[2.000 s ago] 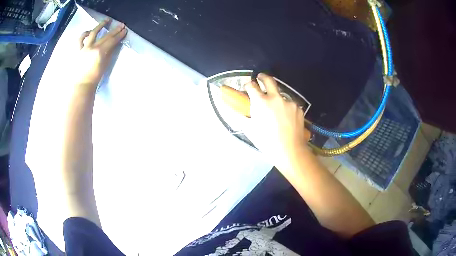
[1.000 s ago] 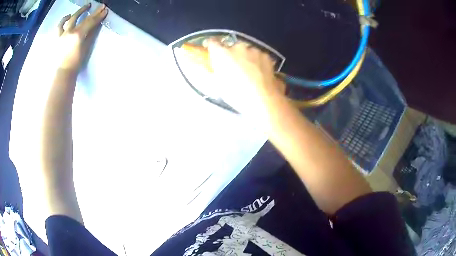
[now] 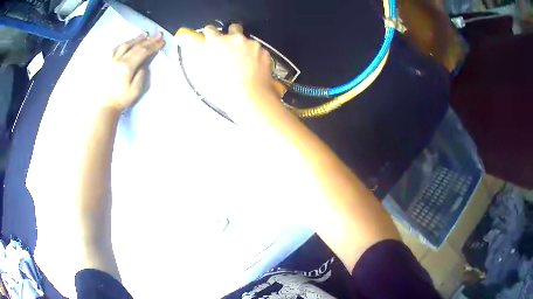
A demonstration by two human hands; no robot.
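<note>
A large garment body panel (image 3: 169, 187) looks white in the glare and lies across the dark pressing table cover (image 3: 327, 35). My right hand (image 3: 239, 61) is closed round the orange handle of the steam iron (image 3: 286, 70). The iron lies over the panel's far edge strip, its tip near my left hand; much of it is hidden by my hand and washed out by glare. My left hand (image 3: 131, 64) lies on the panel near its far left corner, fingers apart, pressing the cloth flat and gripping nothing.
A blue and yellow hose (image 3: 356, 84) loops from the iron over the table to the top edge. A mesh-sided plastic crate (image 3: 438, 193) with a clear liner stands at the right. Crumpled garment pieces (image 3: 502, 233) lie lower right, more (image 3: 20, 268) lower left. A brown-yellow iron rest (image 3: 429, 32) is upper right.
My right hand has moved the iron leftward along the far edge, closer to my left hand. The hose has followed it. My left hand stays near the corner while the view shifts.
</note>
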